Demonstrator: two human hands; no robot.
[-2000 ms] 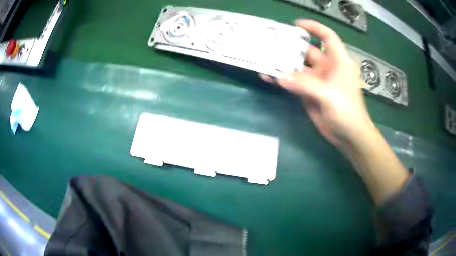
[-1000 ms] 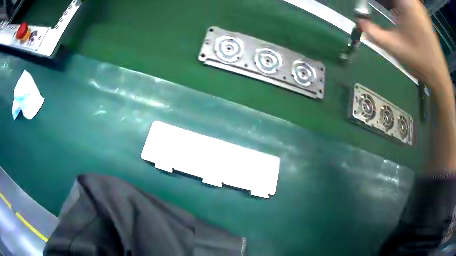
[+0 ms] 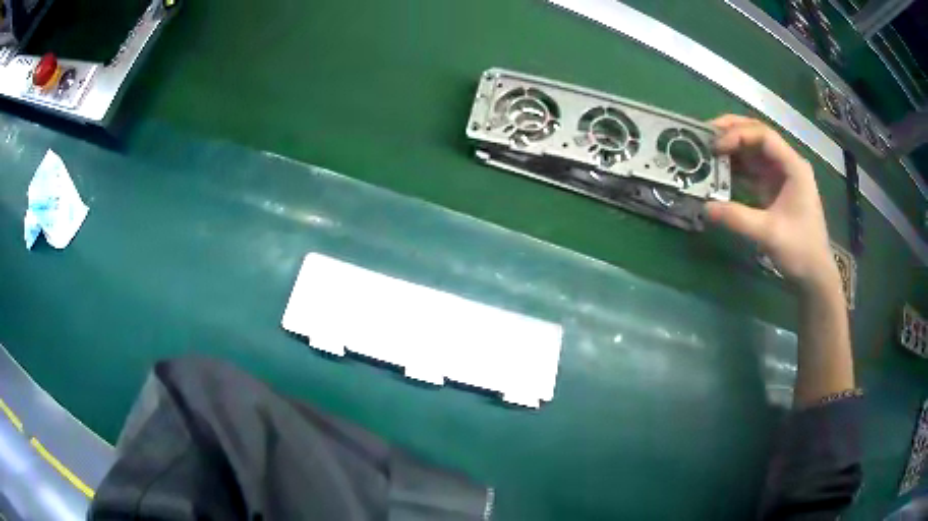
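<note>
A silver-grey three-ring top plate [image 3: 558,124] is held by its right end in my right hand [image 3: 778,193], thumb below and fingers above. It is a little above a base part [image 3: 611,199] on the green belt, which it mostly covers. The gap between them shows along the front. A plain white tabbed flat plate [image 3: 425,328] lies on the glossy green bench edge, tabs towards me. My left hand is not in view; only a dark grey sleeve shows at the bottom.
A crumpled white cloth [image 3: 55,201] lies at the left. A red emergency-stop button [image 3: 46,71] is on a light frame at the upper left. Another ringed part [image 3: 844,275] is partly hidden behind my wrist. A metal rail [image 3: 672,51] with a black strip [image 3: 853,198] curves behind.
The base part went from my right hand onto the belt. My right hand reached to the upper right, then came back with a top plate over the base.
</note>
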